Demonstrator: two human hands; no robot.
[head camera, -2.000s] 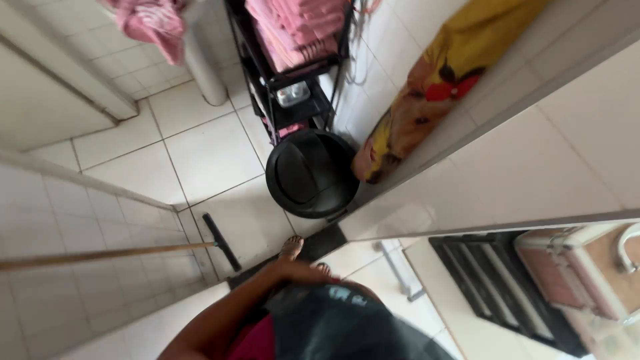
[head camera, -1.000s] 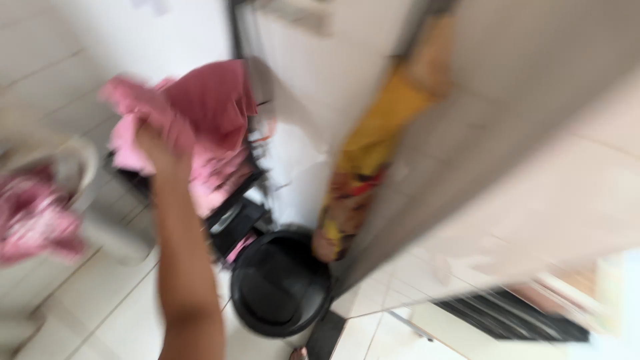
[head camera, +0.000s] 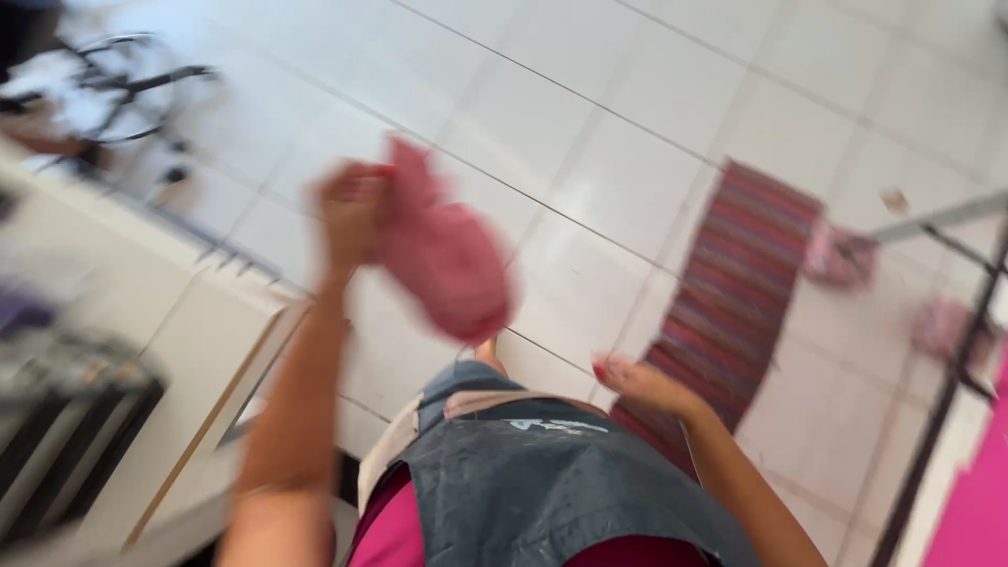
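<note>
My left hand (head camera: 358, 209) is closed on a pink cloth (head camera: 461, 272), which hangs from it to the right over the tiled floor; both are blurred. My right hand (head camera: 638, 382) is held low at my side, beside the dark apron (head camera: 551, 465), with nothing seen in it. Its fingers are partly hidden and blurred, so how far they are apart does not show. One of my bare feet (head camera: 490, 354) shows just beyond the apron.
A striped woven rug (head camera: 740, 291) lies on the white tiles (head camera: 583, 165) to the right, with pink cloth-like pieces (head camera: 841, 256) and dark metal legs (head camera: 945, 394) near it. At left stand a pale cabinet (head camera: 213, 315) and a black wheeled base (head camera: 130, 87).
The view has swung from the narrow space with the black bin to a wider floor. One second ago a hand was at pink cloth over the rack; now my left hand carries a pink cloth.
</note>
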